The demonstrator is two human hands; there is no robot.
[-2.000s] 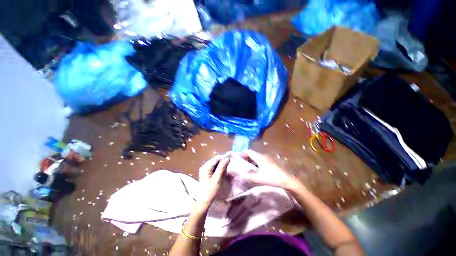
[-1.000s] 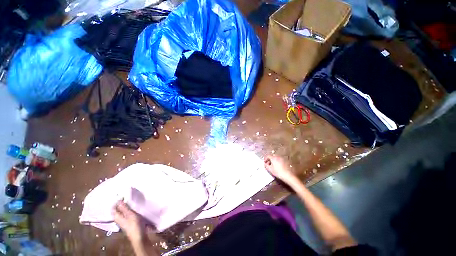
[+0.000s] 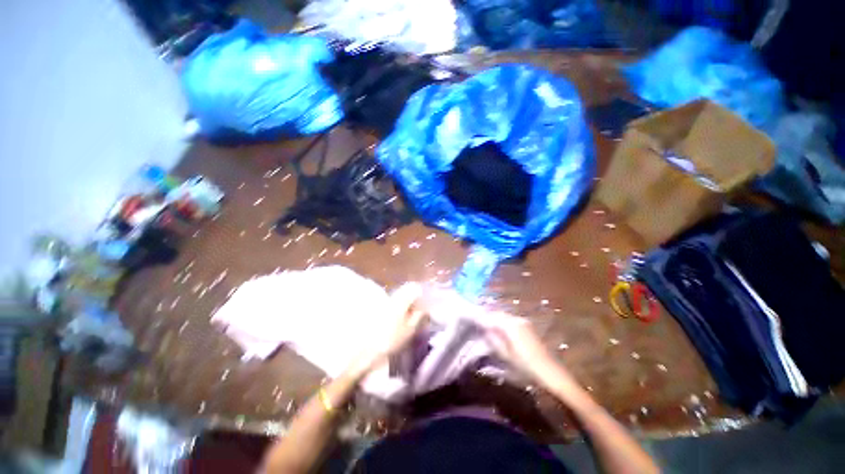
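A pale pink garment [image 3: 315, 310] lies bunched on the brown table in front of me, its left part spread flat. My left hand [image 3: 405, 326] is on the middle of the garment and grips its cloth. My right hand [image 3: 510, 335] holds the cloth at the garment's right part, which is raised and folded between my hands. The fingers of both hands are blurred and partly lost in the bright cloth.
A blue plastic bag [image 3: 565, 139] with dark cloth inside stands behind. Black hangers [image 3: 347, 199] lie left of it. Right are scissors [image 3: 634, 301], a cardboard box [image 3: 639, 180] and folded dark garments [image 3: 709, 301]. Bottles [image 3: 157, 204] stand left, and light scraps dot the table [image 3: 574, 356].
Since one second ago my left hand has moved right from the garment's left end to its middle, and my right hand has come inward. The cloth between them is now bunched. The view has shifted.
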